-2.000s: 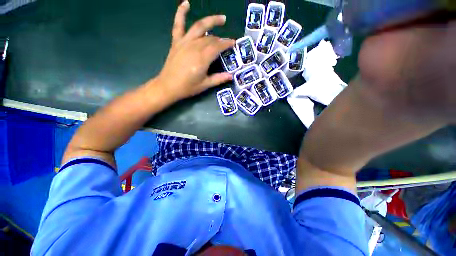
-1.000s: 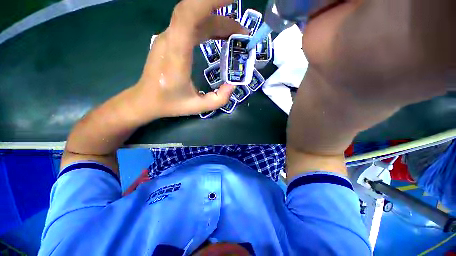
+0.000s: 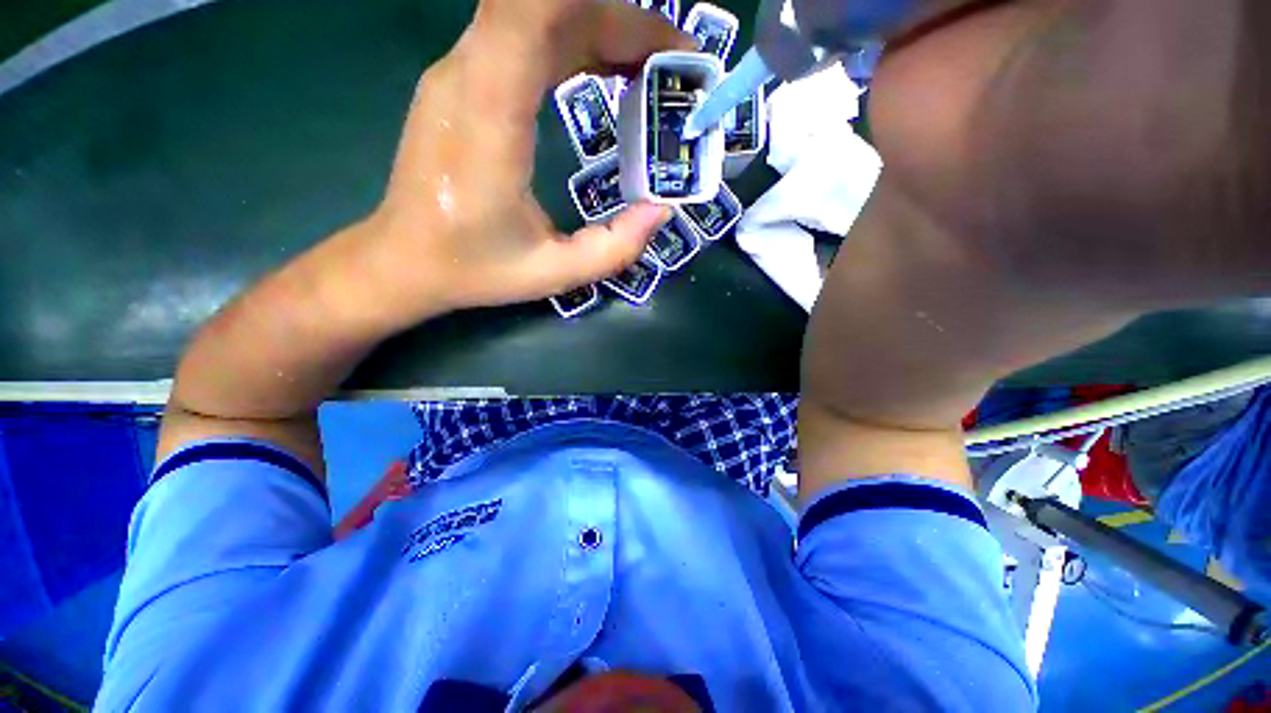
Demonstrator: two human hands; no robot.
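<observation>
My left hand [image 3: 488,195] holds one white adapter housing [image 3: 675,128] between thumb and fingers, above the others, its open side facing me. Dark and metallic parts show inside it. My right hand [image 3: 976,126] is large, blurred and near the camera, gripping a grey-blue glue gun [image 3: 829,28], partly cut off by the top edge. The gun's light-blue nozzle [image 3: 732,92] reaches over the held housing, its tip at the opening. Several more housings [image 3: 597,188] stand in a cluster below, partly hidden by my left hand and the held housing.
Crumpled white wipes [image 3: 809,181] lie right of the housings on the dark green worktop [image 3: 181,223]. The worktop's pale front edge [image 3: 418,393] runs in front of my body. A white stand with a dark rod [image 3: 1143,564] is at lower right, beside blue material [image 3: 1220,467].
Since two seconds ago, my left hand has taken hold of a housing and lifted it off the cluster. The nozzle has moved to it. Over the last second, hand and housing shifted slightly up in view.
</observation>
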